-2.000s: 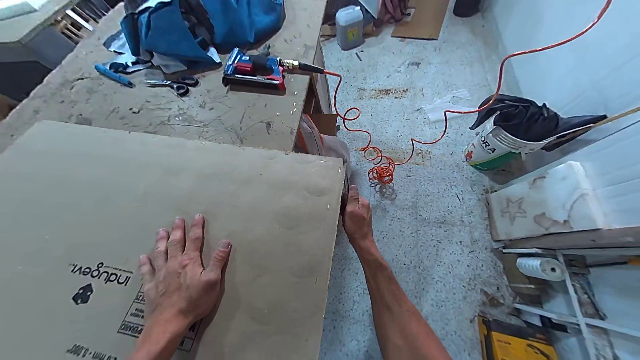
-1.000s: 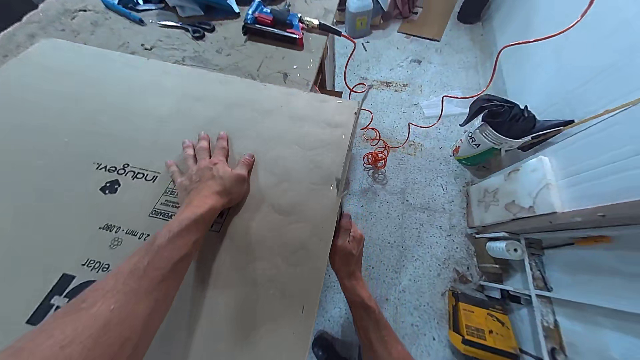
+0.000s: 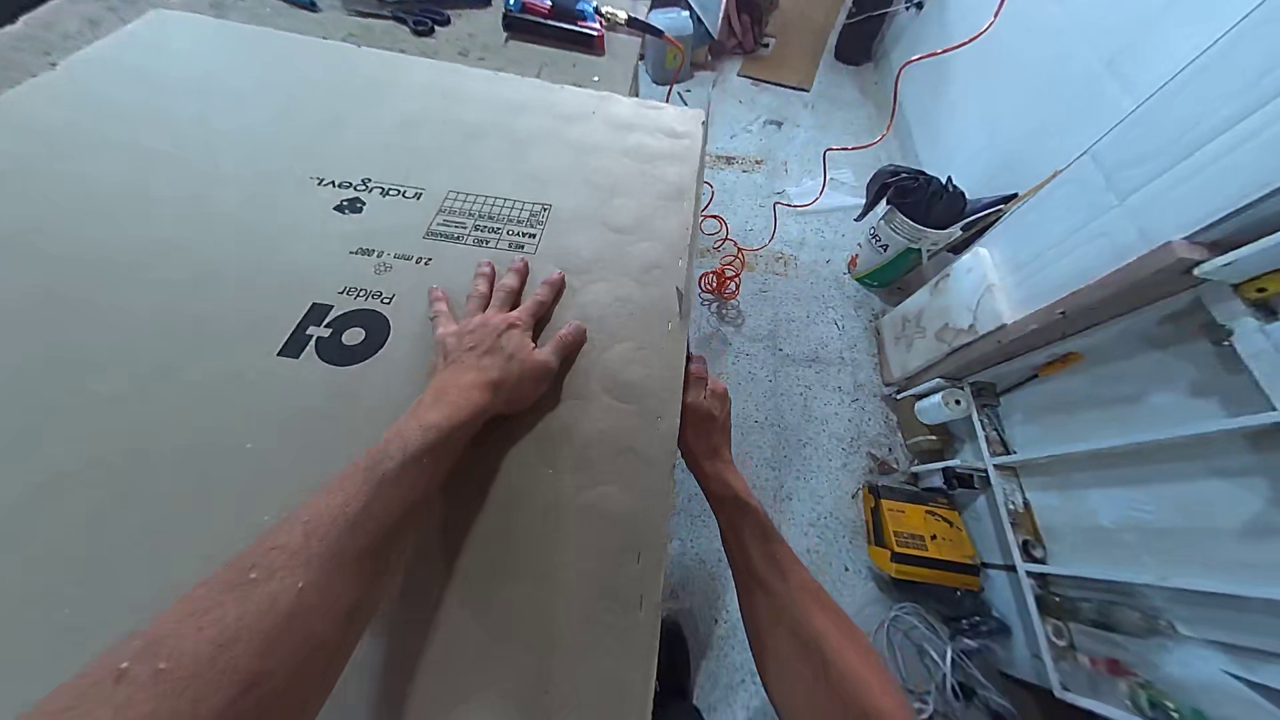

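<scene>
A large printed sheet of brown board (image 3: 300, 480) lies on the workbench, with small staples along its right edge. My left hand (image 3: 500, 345) rests palm down on it with the fingers spread. My right hand (image 3: 706, 415) is curled at the sheet's right edge; a small dark piece shows by its fingertips, and what it grips is mostly hidden under the edge. Past the far edge lie a red and blue pneumatic stapler (image 3: 555, 25) and black-handled scissors (image 3: 420, 18).
A coiled orange air hose (image 3: 722, 275) trails over the floor. To the right stand a white bucket (image 3: 890, 250) with black plastic, a yellow and black box (image 3: 920, 537) and a white shelf unit (image 3: 1130, 440). A plastic jug (image 3: 668, 50) stands beyond the bench.
My right hand has moved nearer along the sheet's right edge, away from the far corner. My left hand remains spread on the board. The view has shifted.
</scene>
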